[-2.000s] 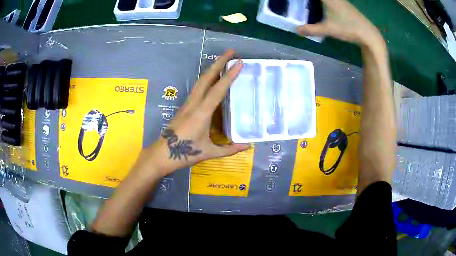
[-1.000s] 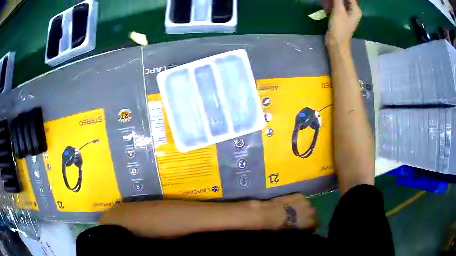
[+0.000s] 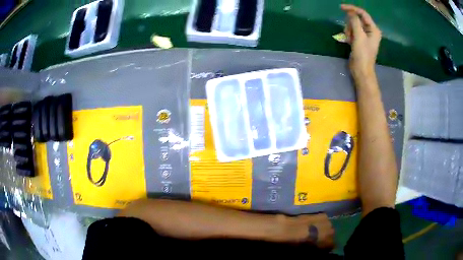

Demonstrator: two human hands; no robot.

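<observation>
A white insert tray [image 3: 256, 114] with three long compartments lies slightly turned on the film-covered printed cardboard [image 3: 170, 81]. It holds no black units, and neither hand touches it. My right hand [image 3: 363, 35] is over the green belt at the upper right, fingers spread and empty, near a pale scrap. My left hand [image 3: 316, 231] lies low in front of my body, apart from the tray. Its fingers look curled, but they are mostly hidden.
Filled trays [image 3: 226, 38] with black units stand on the green conveyor belt [image 3: 299, 30]. A row of black units [image 3: 53, 118] is at left. Tray stacks [image 3: 434, 117] stand at right, with a blue object [image 3: 434, 210] below. A yellowish scrap [image 3: 162, 41] lies on the belt.
My left hand has left the white tray and moved down near my body. My right hand has let go of a filled tray. The empty tray is turned slightly; the camera view has shifted.
</observation>
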